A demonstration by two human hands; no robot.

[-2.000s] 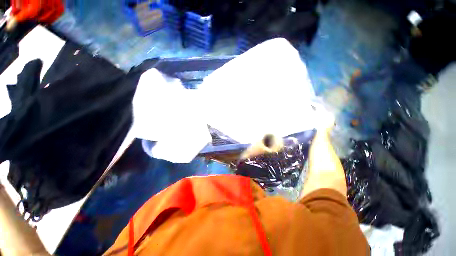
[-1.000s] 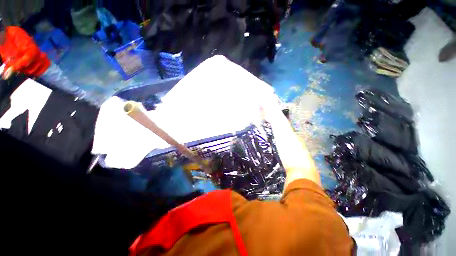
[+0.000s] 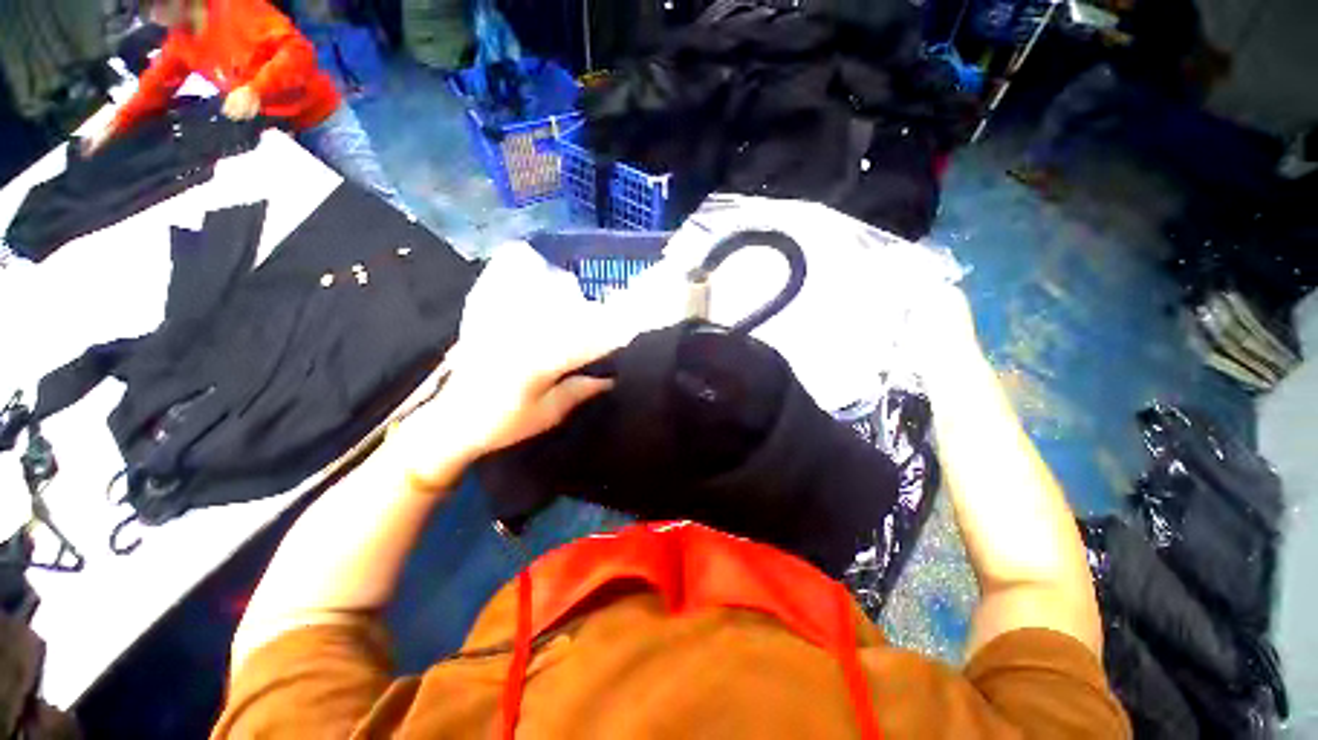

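Observation:
A dark garment (image 3: pixel 708 419) hangs upright in front of me, its collar facing up. The thick black hanger hook (image 3: pixel 788 275) curves above the collar beside a tan post tip (image 3: pixel 700 297). A stack of white-looking poly bags (image 3: pixel 846 297) lies behind it over a dark blue basket (image 3: pixel 614 268). My left hand (image 3: pixel 528 390) is at the garment's left shoulder, thumb and fingers apart; whether it grips cloth or bag is unclear. My right hand (image 3: pixel 937 311) is at the right edge of the bag stack, washed out by glare, so its grip is hidden.
A white-covered table (image 3: pixel 101 622) at left bears a dark garment (image 3: pixel 289 347) and loose hangers (image 3: pixel 51 499). A person in red (image 3: pixel 253 58) handles dark cloth there. Blue crates (image 3: pixel 528 152) and a black heap (image 3: pixel 766 109) stand beyond. Glossy bagged garments (image 3: pixel 1192 564) lie at right.
The dark garment, earlier a black mass at lower left, now hangs at the centre by the post. My left hand has come in beside it. The view has shifted; the right arm stays over the bags.

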